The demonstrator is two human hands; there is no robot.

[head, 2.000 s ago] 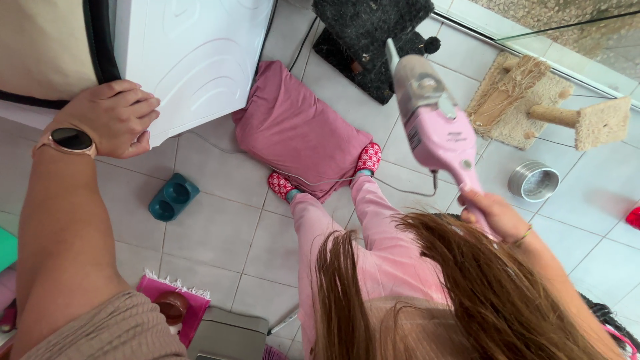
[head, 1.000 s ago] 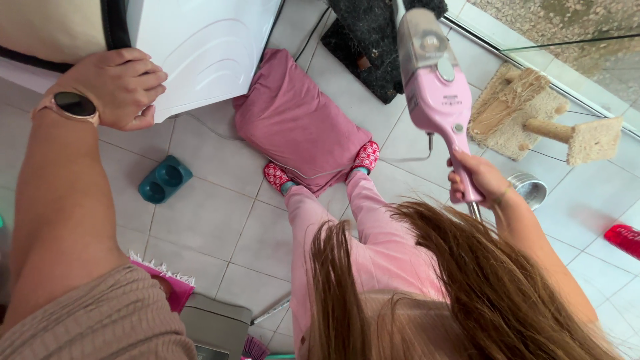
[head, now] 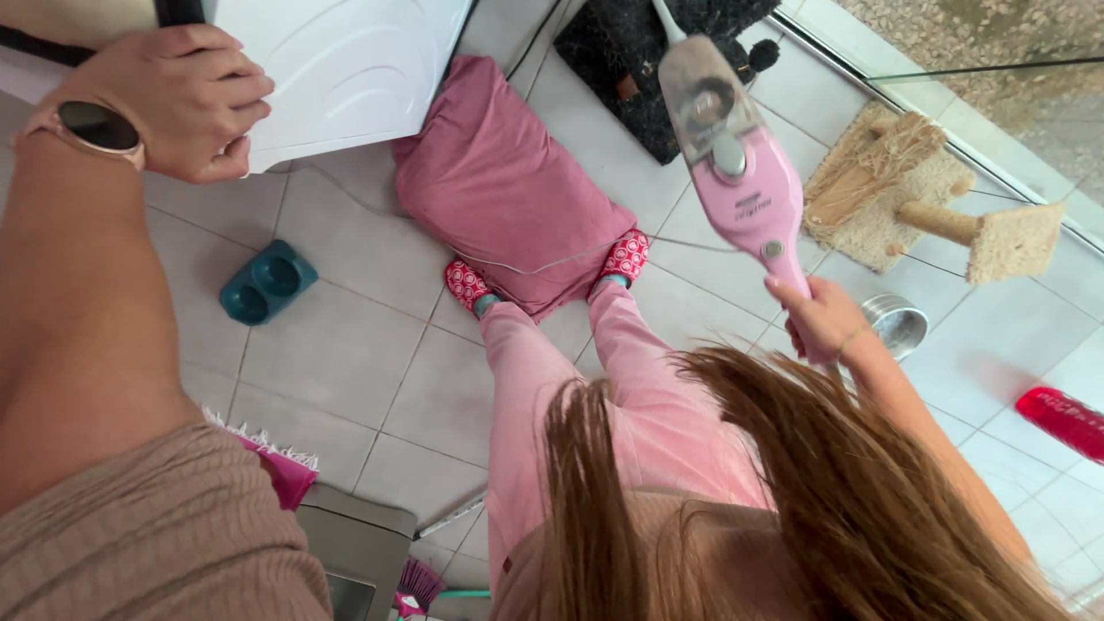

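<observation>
My left hand [head: 185, 99], with a watch on the wrist, is closed over the corner of a white appliance [head: 345, 78] at the upper left, beside a cream item with black trim [head: 78, 17]. In my right hand [head: 824, 319] is the handle of a pink handheld vacuum cleaner [head: 755, 185], held above the floor. Its clear dust cup and narrow grey nozzle point to the top of the view, over a black furry pet structure [head: 638, 78]. My feet, in red patterned slippers [head: 625, 254], are at the lower end of a pink cushion [head: 517, 181]. A thin cord crosses the cushion.
A teal double pet bowl [head: 269, 283] lies left of the cushion. At right are a beige scratching post [head: 940, 220], a metal bowl [head: 897, 325] and a red object [head: 1065, 423], near a glass door. A pink fringed cloth [head: 289, 470] and a broom head [head: 420, 586] are at lower left.
My right hand and the vacuum have moved farther from my body since two seconds ago. Over the last second the vacuum has tipped toward the left. My left hand has stayed on the appliance corner.
</observation>
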